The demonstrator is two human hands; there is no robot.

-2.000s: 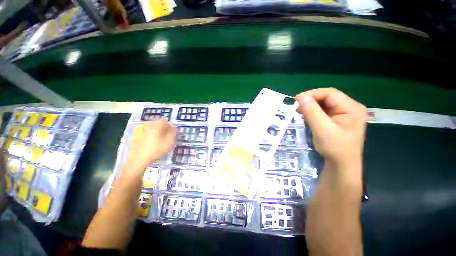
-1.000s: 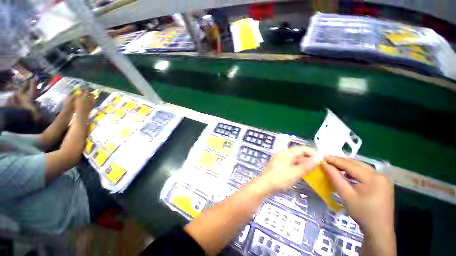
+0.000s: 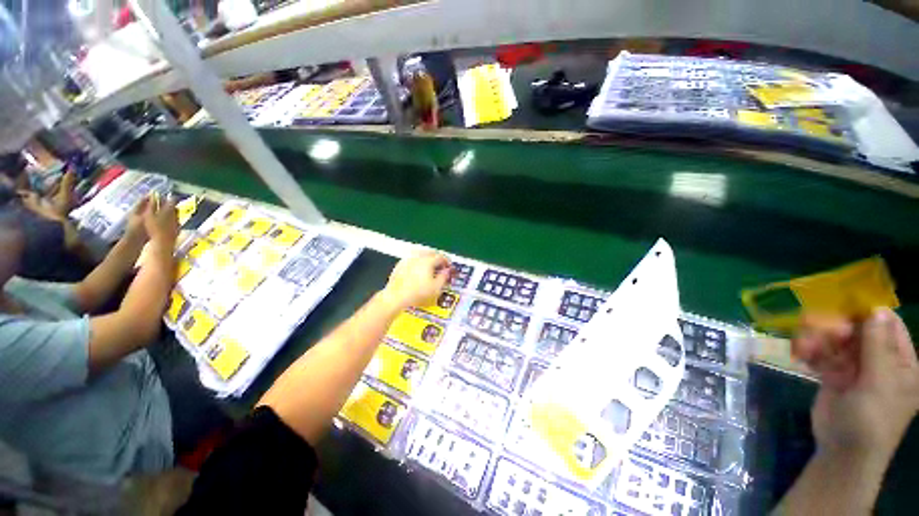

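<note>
My right hand (image 3: 857, 378), at the right edge, holds up a yellow sticker (image 3: 841, 292) with a cut-out at its left end. My left hand (image 3: 418, 280) is at the back left corner of the blister tray (image 3: 746, 443), fingertips at a dark panel (image 3: 461, 275); whether they grip it is unclear. Yellow-covered panels (image 3: 400, 370) fill much of the tray's left column. Other pockets hold dark panels with small windows (image 3: 508, 286). A curled white release liner (image 3: 637, 333) with holes lies over the tray, a yellow piece (image 3: 566, 440) on its lower end.
A neighbouring blister tray (image 3: 257, 323) lies left, beside a seated person in a light blue shirt (image 3: 111, 353). A green conveyor (image 3: 564, 202) runs behind the trays. Beyond it are another tray stack (image 3: 705, 101) and a yellow sheet (image 3: 487, 95). A slanted pale post (image 3: 227, 111) stands left.
My hands, together at the liner and yellow piece a second ago, have parted. My right hand moved right with the sticker; my left moved to the back left pocket. The liner now lies over the tray.
</note>
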